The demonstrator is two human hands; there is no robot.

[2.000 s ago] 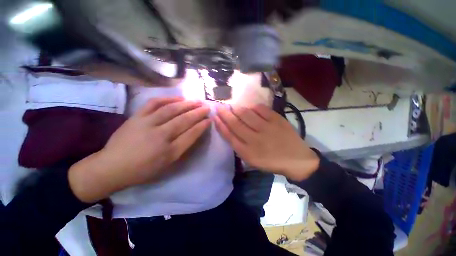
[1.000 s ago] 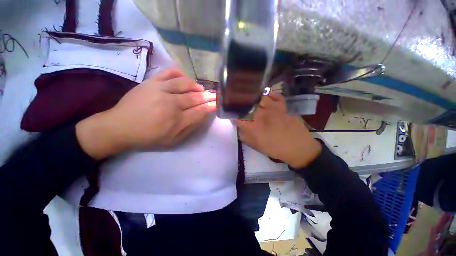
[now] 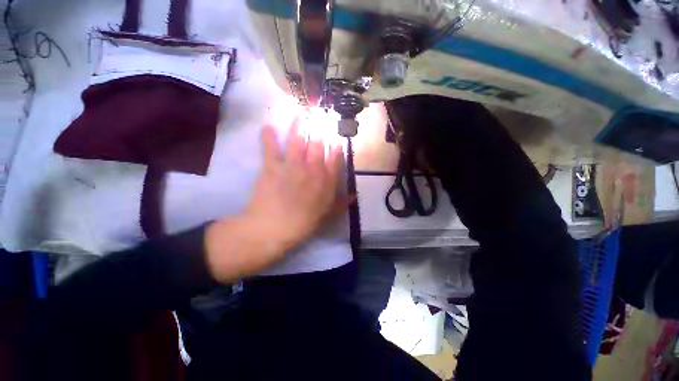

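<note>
A pale white garment panel (image 3: 246, 178) lies under the needle area of the sewing machine (image 3: 476, 89), with a dark edge along its right side. My left hand (image 3: 287, 197) lies spread and blurred on the panel, just in front of the bright needle area. My right sleeve (image 3: 506, 193) reaches up beneath the machine head; the right hand is hidden behind the machine and glare. A maroon piece (image 3: 149, 123) with a white stitched rectangle (image 3: 160, 63) above it lies on the cloth at left. Two maroon strips (image 3: 179, 18) run up from the rectangle.
Black-handled scissors (image 3: 411, 195) lie on the machine bed, between the panel and my right sleeve. A blue basket (image 3: 598, 294) stands at lower right. White cloth or paper (image 3: 413, 327) shows below the table edge. Loose dark threads (image 3: 48, 48) lie at upper left.
My right hand has gone from the cloth up behind the machine head. My left hand has moved right, its fingers more spread. The view has shifted and the scissors now show.
</note>
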